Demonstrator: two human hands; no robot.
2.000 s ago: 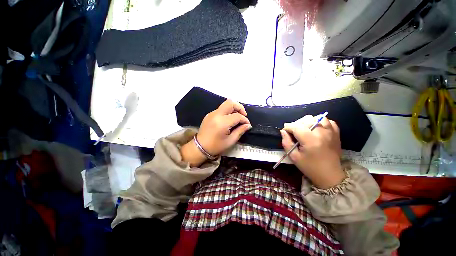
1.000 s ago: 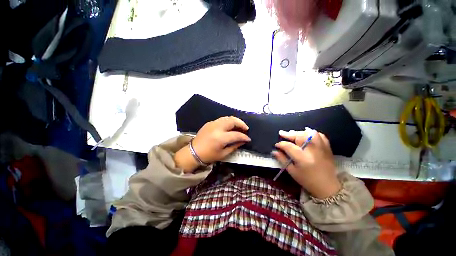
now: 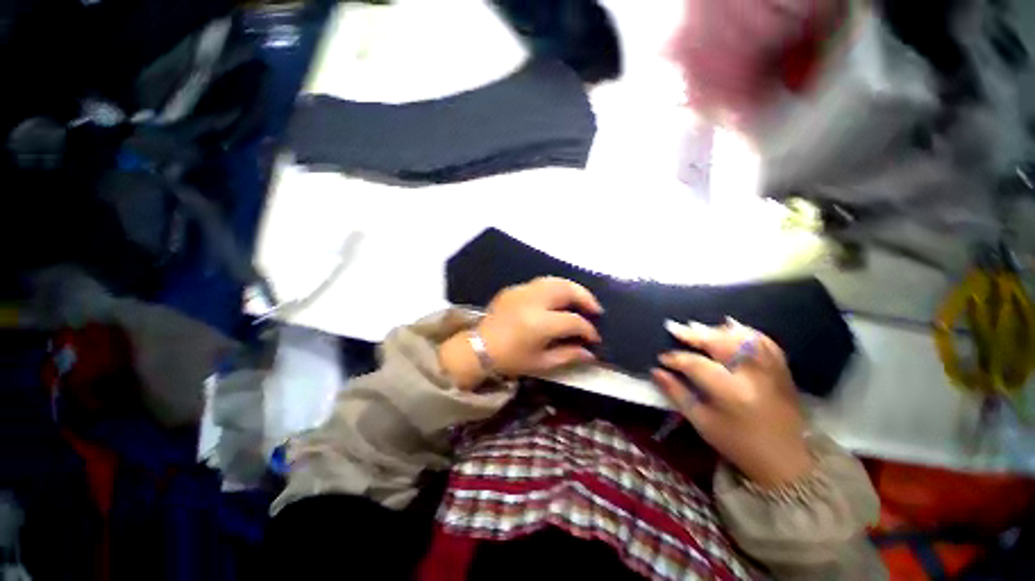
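A black collar piece with angled ends lies across the white table in front of me. My left hand rests on its near edge left of the middle, fingers bent onto the fabric. My right hand is on the collar right of the middle, thumb and fingertips at its near edge. A marking pen is held in my right hand, blurred and mostly hidden by the fingers. A stack of dark grey collar pieces lies farther back at the left. The picture is blurred.
The sewing machine stands at the back right, with fluffy pink cloth beside it. Yellow-handled scissors lie at the right. Dark garment panels heap up left of the table. Something orange is below the table at the right.
The view has shifted and blurred, so the table contents sit farther right and the collar lower. Both hands stay at the collar's near edge; the pen is now harder to see.
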